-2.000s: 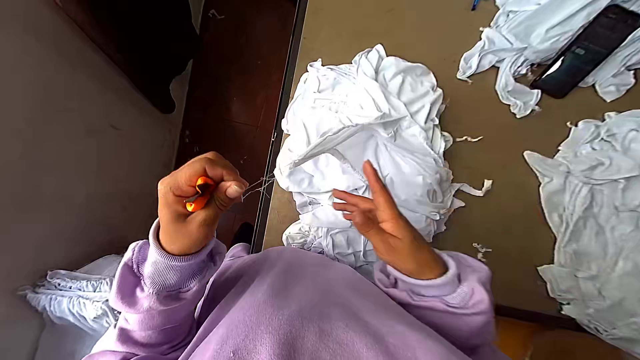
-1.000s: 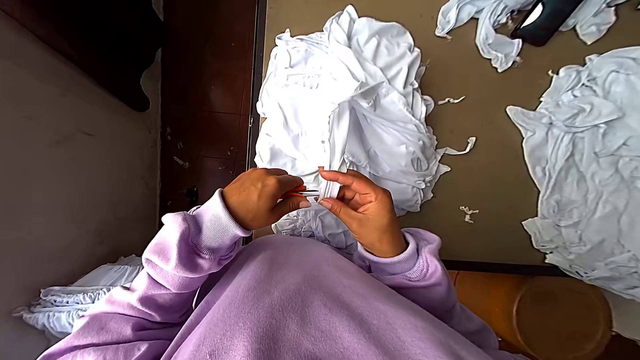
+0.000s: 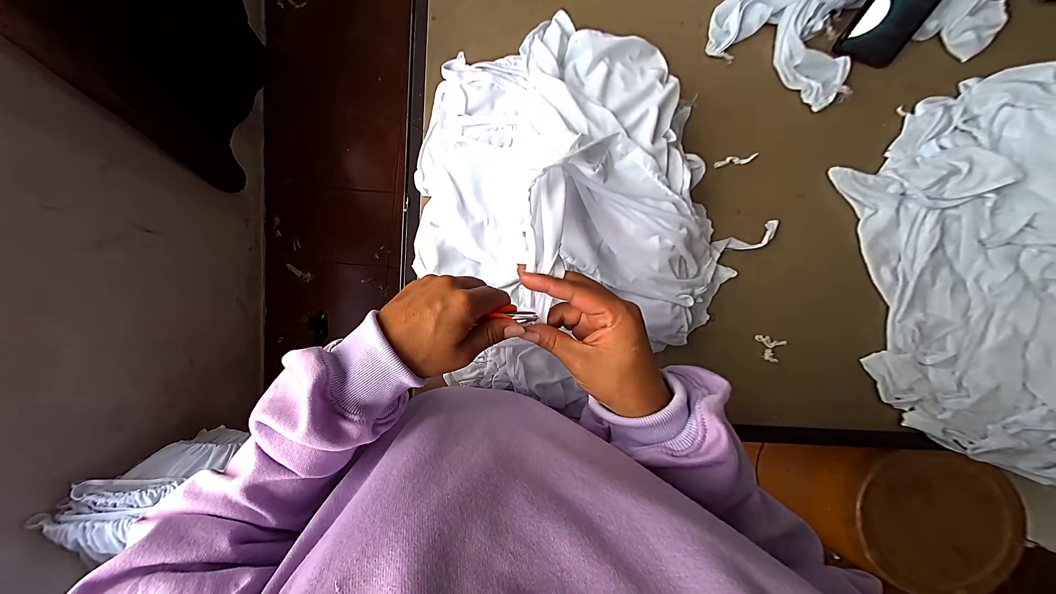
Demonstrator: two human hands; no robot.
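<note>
In the head view my left hand point(image 3: 445, 323) is closed around small orange-handled thread snips point(image 3: 516, 313), whose metal blades point right. My right hand point(image 3: 596, 334) is just to the right of the blades, its thumb meeting my left thumb and its index finger extended. Its fingertips are at the near edge of a heap of white fabric garments point(image 3: 610, 173); whether they pinch the cloth or a thread is too small to tell. The heap lies on a brown table, and a fabric strip point(image 3: 751, 239) sticks out from its right side.
A second white fabric pile point(image 3: 973, 247) lies at the right. More white cloth point(image 3: 813, 66) and a dark phone point(image 3: 887, 33) are at the top right. Thread scraps point(image 3: 770, 346) dot the table. Folded white cloth point(image 3: 157, 487) is at lower left, a round stool point(image 3: 940, 520) at lower right.
Two seconds ago my hands were apart, the left with a thread and the orange snips; they have come together at the heap's near edge. Since one second ago my right index finger has straightened somewhat.
</note>
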